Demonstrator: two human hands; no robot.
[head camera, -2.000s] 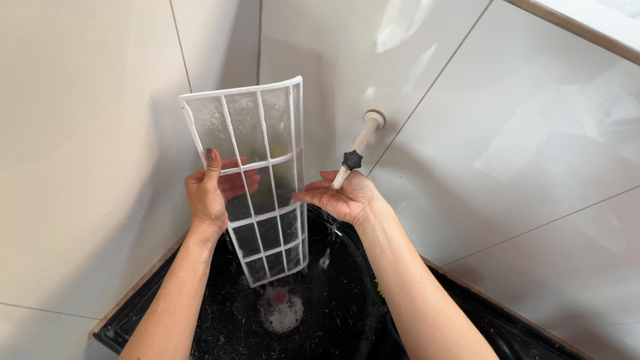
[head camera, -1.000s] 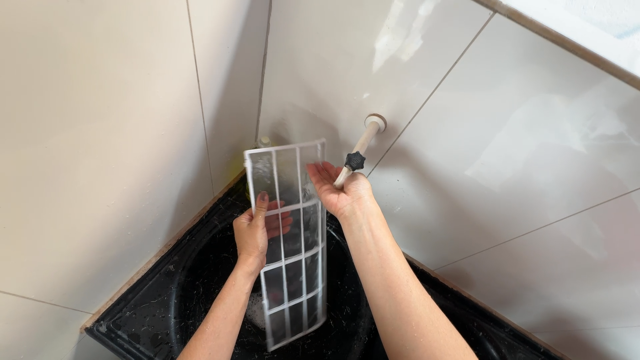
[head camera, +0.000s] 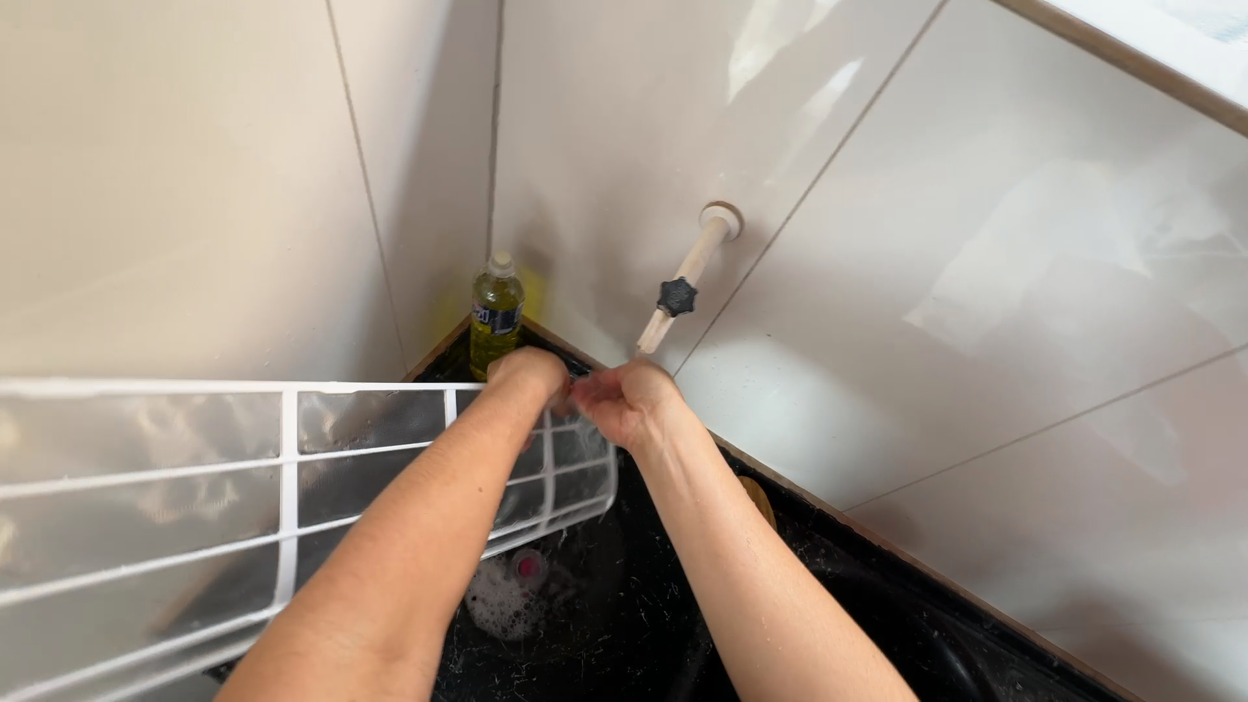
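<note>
A white-framed mesh filter panel (head camera: 290, 458) lies sideways from the left edge to below the tap, its far end over the black sink (head camera: 585, 624). My left hand (head camera: 534, 375) is on its upper edge near that end; the forearm crosses in front of the panel and the fingers are mostly hidden. Just under the mouth of the wall tap (head camera: 690, 278), which has a dark star-shaped knob, is my right hand (head camera: 624, 398), cupped and blurred, close to the left hand. Whether it touches the panel is not clear.
A bottle of yellow-green liquid (head camera: 497, 317) stands in the sink's back corner, against the tiled walls. White foam (head camera: 502, 600) lies in the basin around a pinkish-red spot. A brownish rounded object (head camera: 759, 502) shows partly behind my right forearm.
The panel has turned from upright to sideways and now extends far to the left. My left hand has moved up to the far end of the sink, uncovering the bottle. My right hand stays under the tap.
</note>
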